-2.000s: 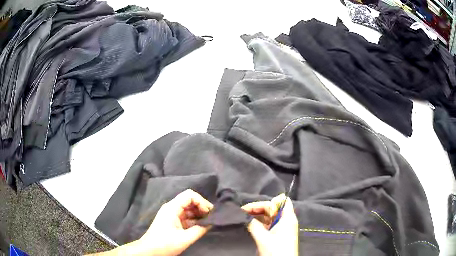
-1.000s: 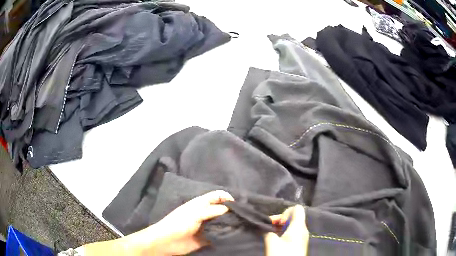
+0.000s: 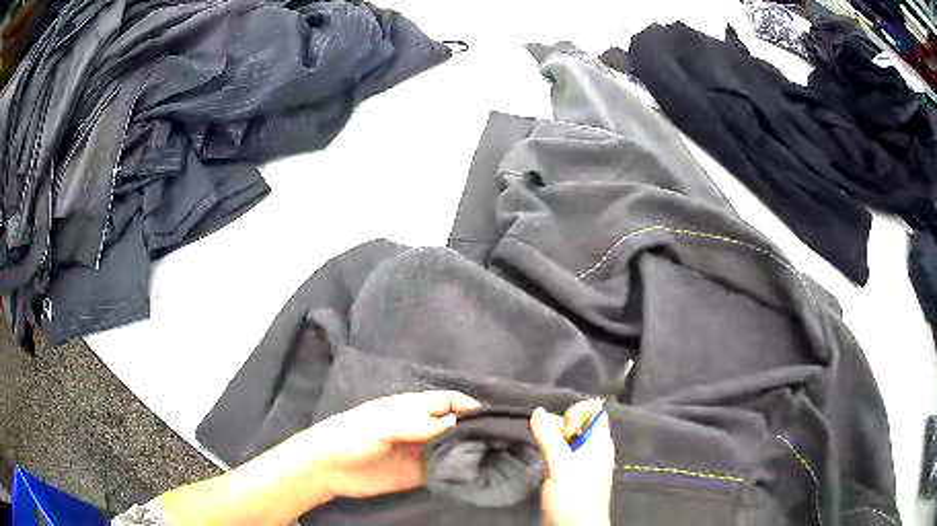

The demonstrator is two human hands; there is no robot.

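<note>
A charcoal-grey garment (image 3: 719,339) with yellow dashed seams lies spread and folded in front of me. My left hand (image 3: 396,442) pinches the left rim of a rounded tube opening, which looks like a cuff (image 3: 485,467). My right hand (image 3: 577,462) pinches the rim's right side between thumb and finger. The right hand also holds thread snips (image 3: 590,427) with a blue and yellow handle, their tip pointing up and away over the garment. The fuzzy inside of the cuff faces me. The lower garment is cut off by the picture's edge.
A heap of grey-navy garments (image 3: 205,113) lies at the left on the white table (image 3: 339,200), a small black loop at its tip. Black garments (image 3: 760,134) lie at the far right, near a clear speckled bag (image 3: 776,26). Something blue (image 3: 51,503) stands at the lower left, over speckled floor.
The cuff, earlier bunched and then stretched flat between my hands, now shows as a round opening. The snips' blades show again above my right hand. The view has shifted slightly.
</note>
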